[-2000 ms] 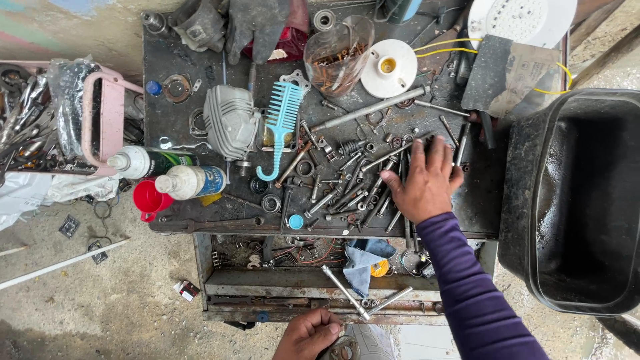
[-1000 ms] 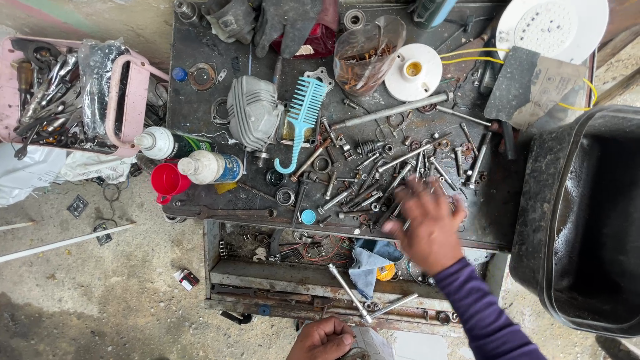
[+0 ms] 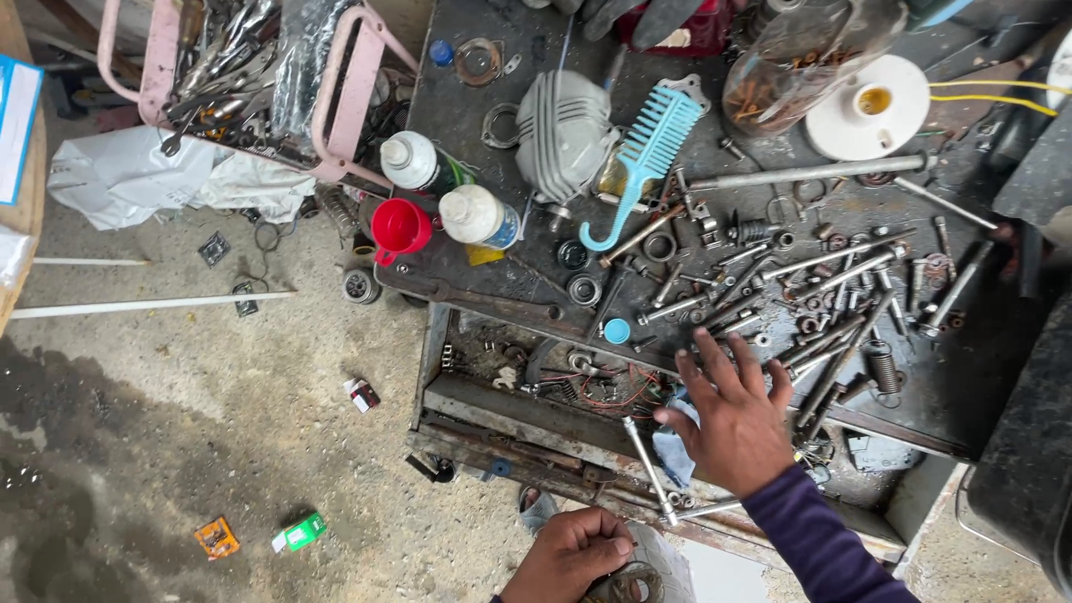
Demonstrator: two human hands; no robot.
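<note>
My right hand (image 3: 737, 410), in a purple sleeve, hangs palm down with its fingers apart over the front edge of the dark workbench top (image 3: 502, 285). Its fingertips are beside a spread of loose bolts (image 3: 837, 335), and a blue cloth (image 3: 677, 444) shows partly under it. At the bottom, my left hand (image 3: 578, 548) grips a worn round metal part (image 3: 628, 582) between thumb and fingers; the frame's lower edge cuts it off. A T-shaped metal wrench (image 3: 646, 469) rests across the open drawer front between the two hands.
A finned metal engine part (image 3: 563, 134), a light blue comb (image 3: 645, 159), a red cup (image 3: 400, 226) and two bottles stand or lie on the bench. A pink tool basket (image 3: 343, 109) is at the left. The open drawer (image 3: 502, 398) holds small parts. A black basin (image 3: 1030, 435) is at the right.
My right hand has drawn back from the loose bolts to the bench's front edge. My left hand stays low with the round part. The view has shifted left.
</note>
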